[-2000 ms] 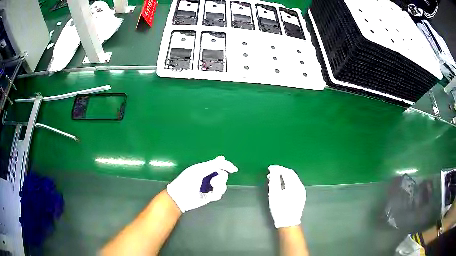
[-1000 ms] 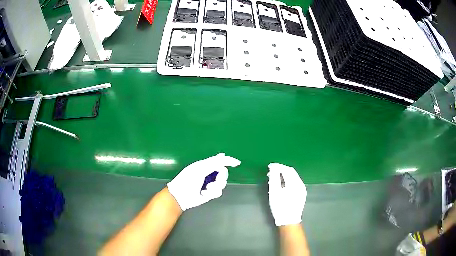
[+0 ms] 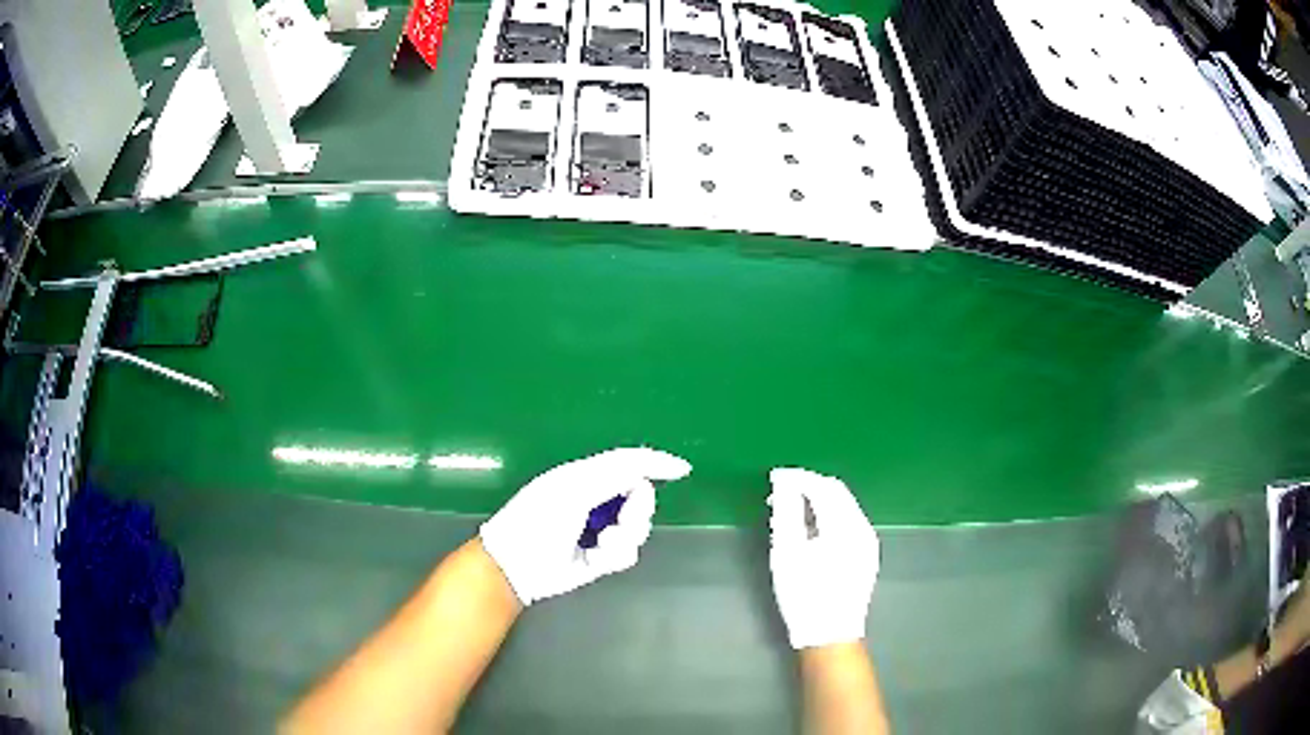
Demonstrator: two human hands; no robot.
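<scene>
My left hand (image 3: 582, 527), in a white glove, is over the near edge of the green conveyor belt (image 3: 618, 338). A small dark-blue piece (image 3: 601, 520) shows in its curled palm; the thumb and index finger point right. My right hand (image 3: 823, 557), also gloved in white, is to its right with fingers curled; a small dark mark shows on it, and I cannot tell whether it holds anything. The hands are apart. A black phone middle frame (image 3: 175, 312) lies on the belt at the far left, between the pale guide rails (image 3: 216, 263).
A white blister tray (image 3: 762, 165) with several frames lies behind the belt. A tall tray stack (image 3: 1078, 158) stands right of it. A red sign (image 3: 424, 32) and white posts (image 3: 247, 89) are behind left. A dark-blue heap (image 3: 115, 589) is at left. Another person's arm (image 3: 1238, 672) shows at lower right.
The phone middle frame has moved left along the belt to between the guide rails. My left index finger has extended slightly to the right. My right hand has hardly moved.
</scene>
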